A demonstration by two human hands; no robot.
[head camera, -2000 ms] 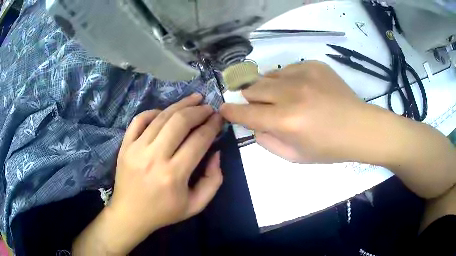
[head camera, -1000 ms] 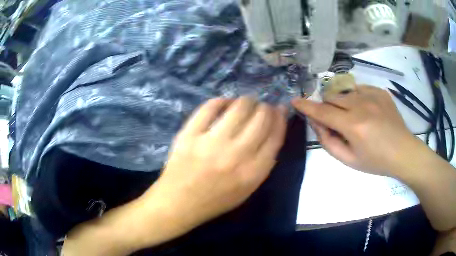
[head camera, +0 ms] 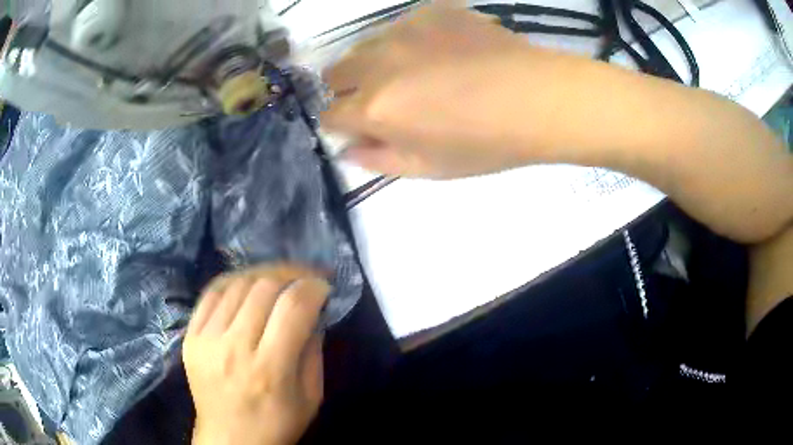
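The blue-grey patterned fabric (head camera: 113, 226) lies at the left under the sewing machine head (head camera: 148, 61), with a narrower part running down from the needle area. My left hand (head camera: 256, 348) has its fingers curled over the lower edge of this part and grips it. My right hand (head camera: 426, 96) is blurred, just right of the needle area, with its fingertips near the cloth's dark edge; what it holds cannot be told. The tan knob (head camera: 243, 93) is on the machine head. The needle and presser foot are too blurred to make out.
Black scissors (head camera: 626, 35) lie at the top right, beyond my right forearm. A long thin tool (head camera: 369, 19) lies behind my right hand. The white table covering (head camera: 469, 252) ends at a worn front edge. Black clothing (head camera: 522, 339) with white chain-like trim is below it.
My left hand has moved down and away from the needle area along the cloth. My right hand remains near the machine. The view has shifted, so the machine head appears further left.
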